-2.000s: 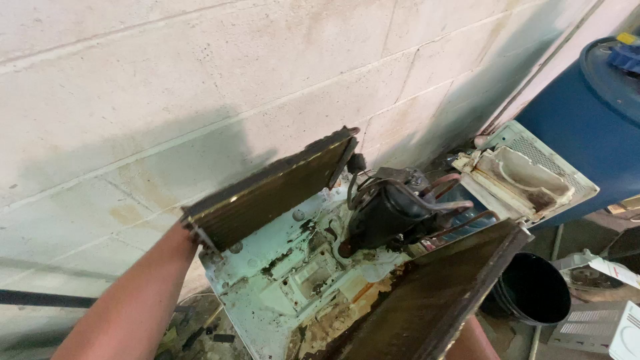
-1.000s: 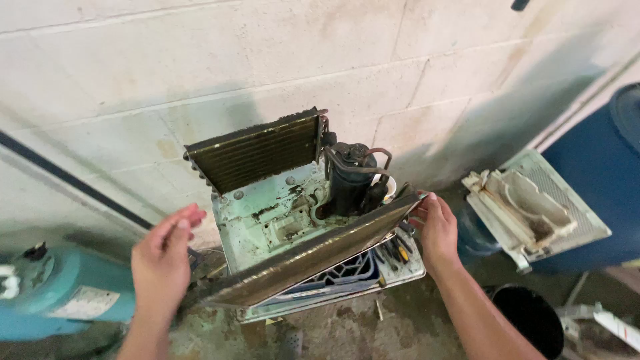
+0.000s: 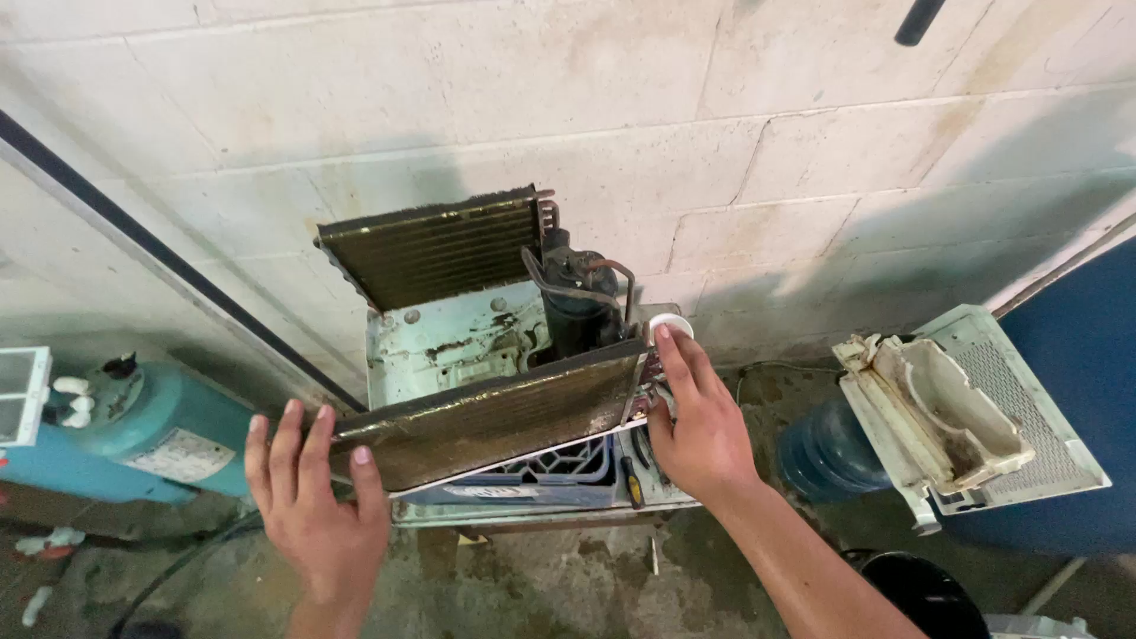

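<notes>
An air conditioner chassis (image 3: 444,333) with a dirty pale metal base sits on a blue plastic crate (image 3: 541,479). Its rear finned coil (image 3: 435,253) stands by the wall, and a black compressor (image 3: 577,302) with bent copper tubes is at its right. Along the near side runs the front finned coil (image 3: 506,417). My left hand (image 3: 321,506) is at that coil's left end, fingers spread, thumb on its face; whether it grips cannot be told. My right hand (image 3: 701,417) is at the right end, fingers and thumb around the tube bends.
A screwdriver (image 3: 632,482) lies right of the crate on the pale stand (image 3: 532,515). Teal gas cylinders (image 3: 191,426) stand at left. At right are a perforated panel with a broken plastic housing (image 3: 967,417), a blue water jug (image 3: 830,453), a blue drum (image 3: 1074,355) and a black bucket (image 3: 923,595).
My left hand, apart from the unit a second ago, has come to the front coil's left end. My right hand stays at its right end. The tilted unit of two seconds ago sits flatter.
</notes>
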